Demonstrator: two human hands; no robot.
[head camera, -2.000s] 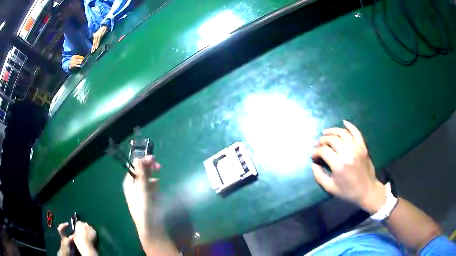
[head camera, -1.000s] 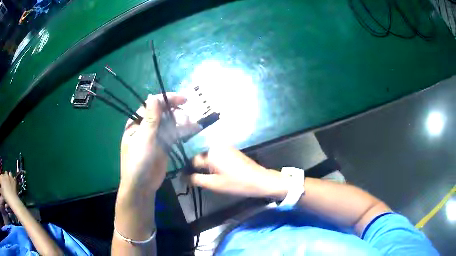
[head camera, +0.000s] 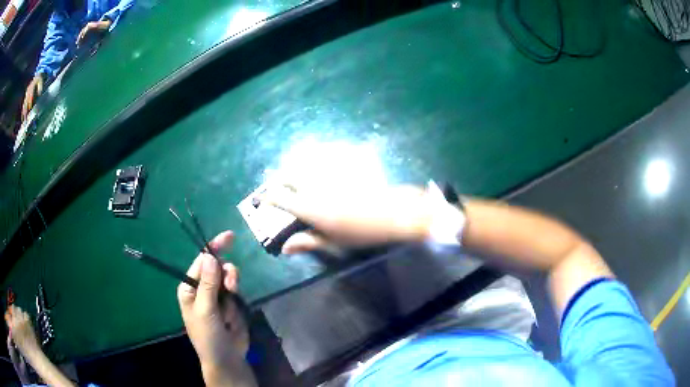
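My left hand (head camera: 210, 306) holds several black cables (head camera: 165, 267) near the table's front edge. Their thin tips point up and to the left. A white housing (head camera: 265, 217) lies on the green table to the right of my left hand. My right hand (head camera: 333, 215) is over the housing, its fingers on or just above the right part; the hand hides that part and is blurred and glared. I cannot tell if it grips the housing.
A compact grey and dark unit (head camera: 126, 190) lies on the green table (head camera: 454, 113) at the left. A raised dark divider (head camera: 189, 79) runs behind. Loose black cable loops (head camera: 556, 53) lie at the upper right. Another person's hand (head camera: 23, 330) is at the lower left; a person in blue (head camera: 59, 38) sits across.
My left hand has moved lower, away from the housing, still holding cables. My right hand has moved up from the cables to the housing. The view has also shifted.
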